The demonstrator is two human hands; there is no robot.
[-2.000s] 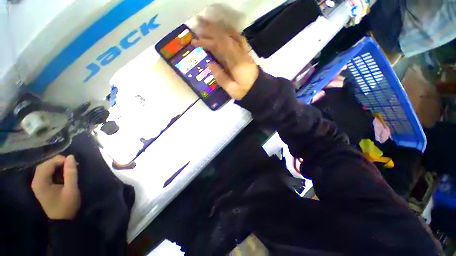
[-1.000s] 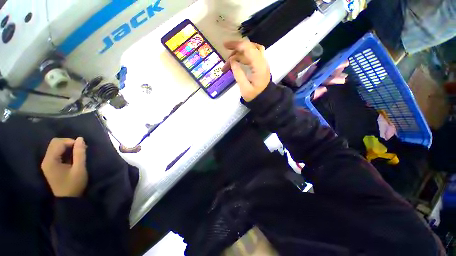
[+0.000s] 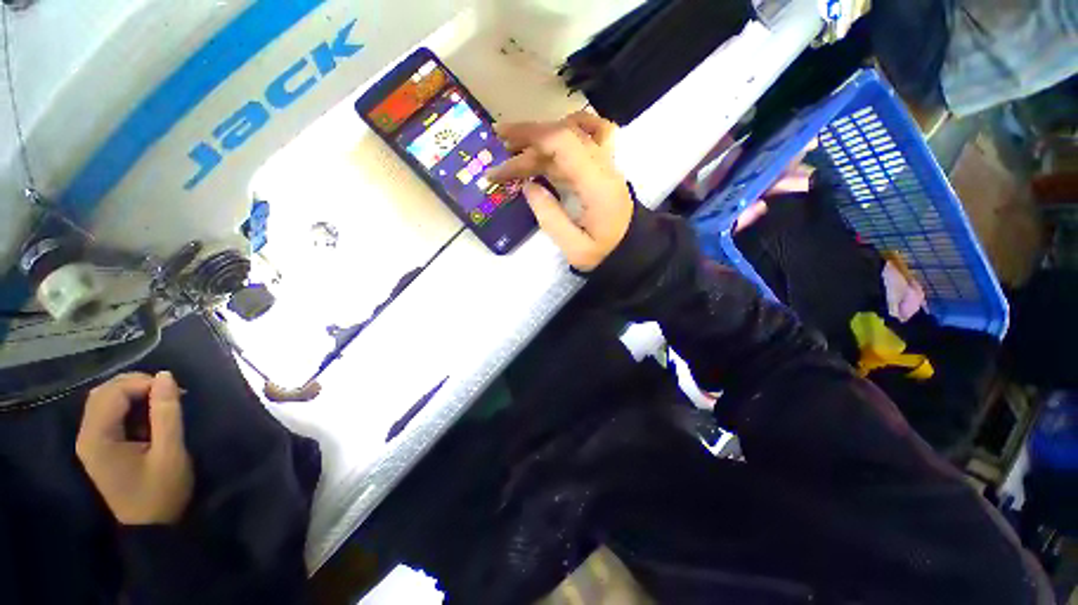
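Note:
A smartphone [image 3: 443,142] with a bright colourful screen lies on the white machine table [image 3: 390,343]. My right hand [image 3: 573,189] is over its lower right part, fingers apart, with fingertips at the screen; it does not grip the phone. My left hand [image 3: 136,447] rests on black cloth [image 3: 254,461] at the lower left, fingers curled, thumb near the index finger. I cannot tell whether cloth is pinched between them. The white sewing machine head [image 3: 142,71] with blue JACK lettering stands at the upper left. The needle area is small and unclear.
Folded black pieces [image 3: 662,59] lie on the table's far right end. A blue plastic basket [image 3: 934,225] at the right holds black cloth, pink scraps and a yellow scrap [image 3: 887,349]. White paper [image 3: 402,587] shows below the table edge. Denim-like cloth [image 3: 1023,59] is at the upper right.
The phone screen shows a different page from one second ago. My right fingers have moved onto the screen's lower part. My left hand stays on the cloth; the view has shifted slightly.

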